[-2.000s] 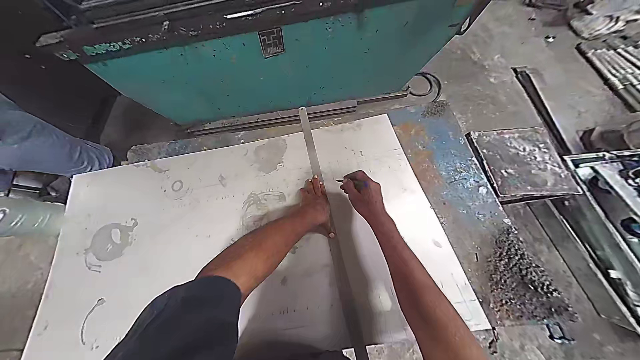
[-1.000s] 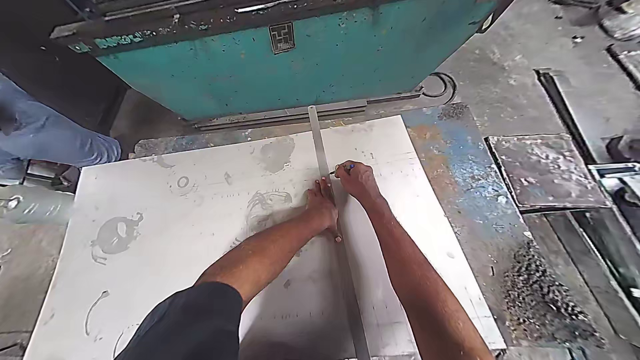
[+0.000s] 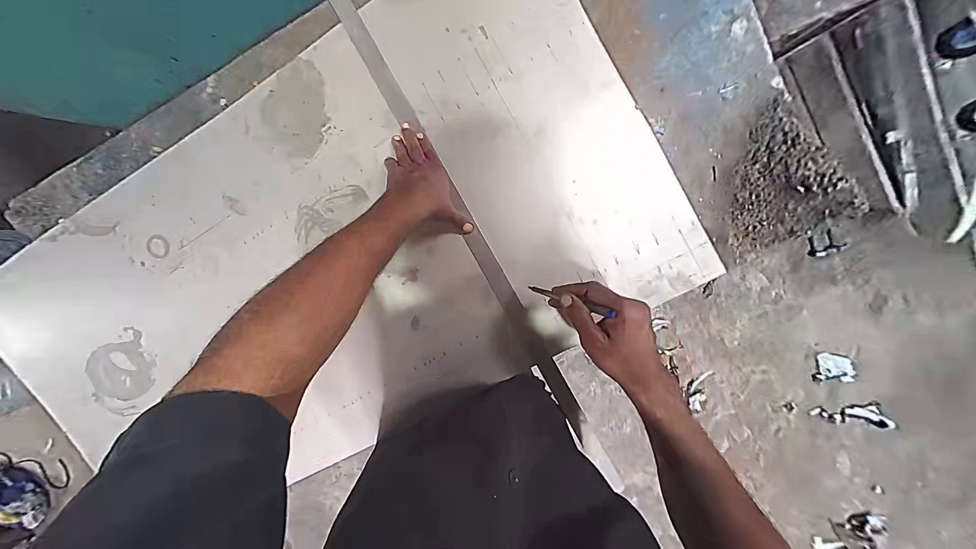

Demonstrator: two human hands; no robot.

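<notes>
A long metal straightedge (image 3: 494,276) lies across a pale, stained sheet (image 3: 526,191) that bears pencil-like marks and smudges. My left hand (image 3: 421,183) presses on the straightedge with spread fingers, its fingertips on the upper part and its thumb at the right edge. To the right of the straightedge, my right hand (image 3: 614,328) holds a thin pen (image 3: 543,293) with a blue end, its tip pointing left toward the straightedge. Whether the tip touches the sheet cannot be told. The straightedge's lower end runs past the sheet's near edge beside my dark clothing.
A teal metal body (image 3: 91,61) stands at the upper left beyond the work surface. On the right are a pile of dark granules (image 3: 793,175), metal channels (image 3: 862,114) and scraps on the floor (image 3: 835,367). A bundled object with a cord (image 3: 23,492) sits at the lower left.
The view has turned and tilted down strongly. My right hand with the pen has moved from near my left fingertips down along the straightedge toward my body. My left hand stays on the straightedge.
</notes>
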